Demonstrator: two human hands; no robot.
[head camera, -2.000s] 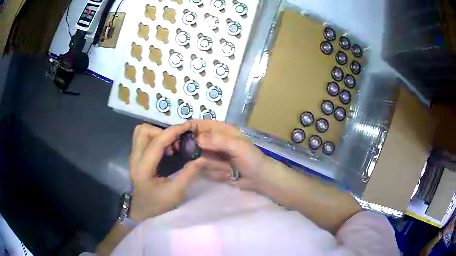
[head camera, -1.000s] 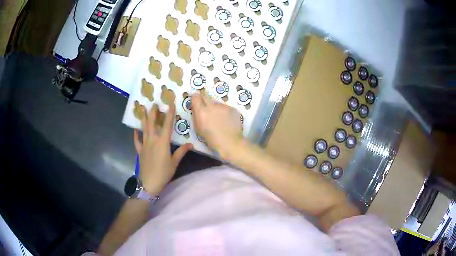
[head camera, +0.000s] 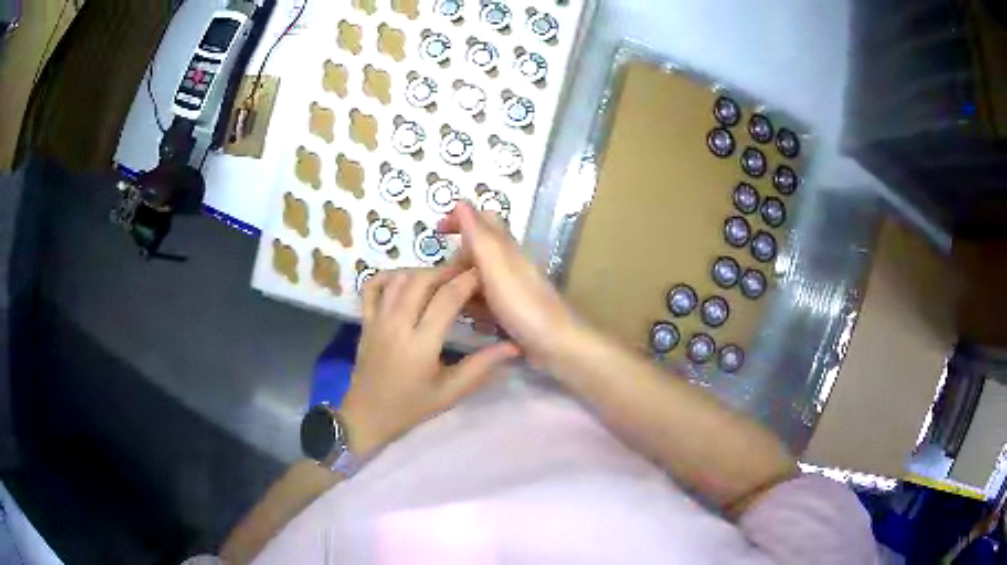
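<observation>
The white foam tray (head camera: 409, 210) lies in front of me. Its left columns are empty tan holes; round components (head camera: 455, 146) with pale rings sit in the columns to the right. My left hand (head camera: 411, 331), with a watch at the wrist, is over the tray's near edge, fingers bent. My right hand (head camera: 502, 270) is beside it, fingertips over the near right part of the tray. The hands overlap, and whether either holds a component is hidden. Several dark-rimmed components (head camera: 737, 231) lie on a brown cardboard sheet (head camera: 640, 188) in the clear plastic tray (head camera: 563, 182) at right.
A light grey gauge (head camera: 208, 66) on a dark stand is at upper left, beside a small tan fixture board (head camera: 252, 116) and thin cables. A tall pile of translucent trays (head camera: 928, 132) stands at far right. Another brown cardboard sheet (head camera: 872, 353) lies at lower right.
One second ago my left hand lay spread on the foam tray; it is now drawn back against my right hand. The view has shifted, so the trays appear further left.
</observation>
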